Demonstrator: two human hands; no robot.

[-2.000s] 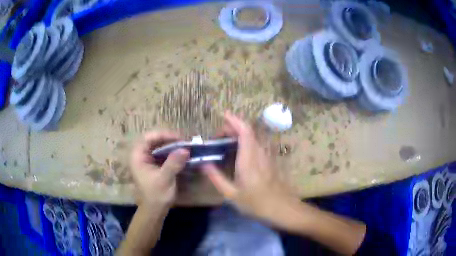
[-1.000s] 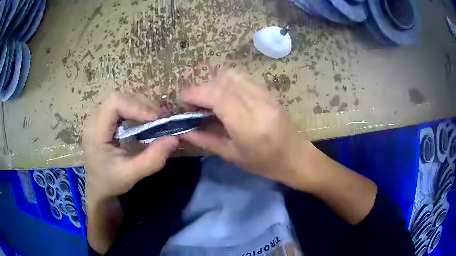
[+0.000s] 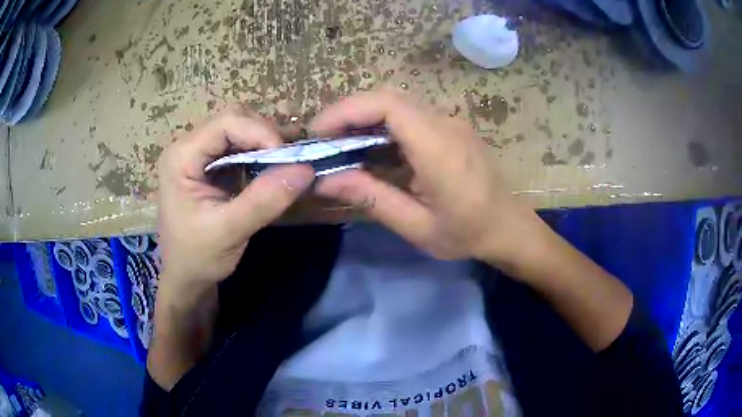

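Observation:
A flanged ring (image 3: 305, 152) is held nearly edge-on above the front of the bench, its pale flange up and a dark band with a thin white rim below. My left hand (image 3: 216, 183) grips its left end, with the thumb on the near side. My right hand (image 3: 423, 171) grips its right end, thumb below and fingers over the far side. The fingers hide both ends of the ring. The white glue bottle (image 3: 486, 41) lies on the bench beyond my right hand; its tip is not clearly visible.
Stacked flanged rings stand at the far left (image 3: 31, 69) and far right (image 3: 674, 28). The tan bench sheet (image 3: 106, 175) has dark glue spots. Blue crates with rings are below the bench edge at left (image 3: 96, 281) and right (image 3: 706, 318).
The view has tipped down toward my lap since the earliest frame. In the last second, the ring has turned so more of the pale flange shows. Both hands still hold it.

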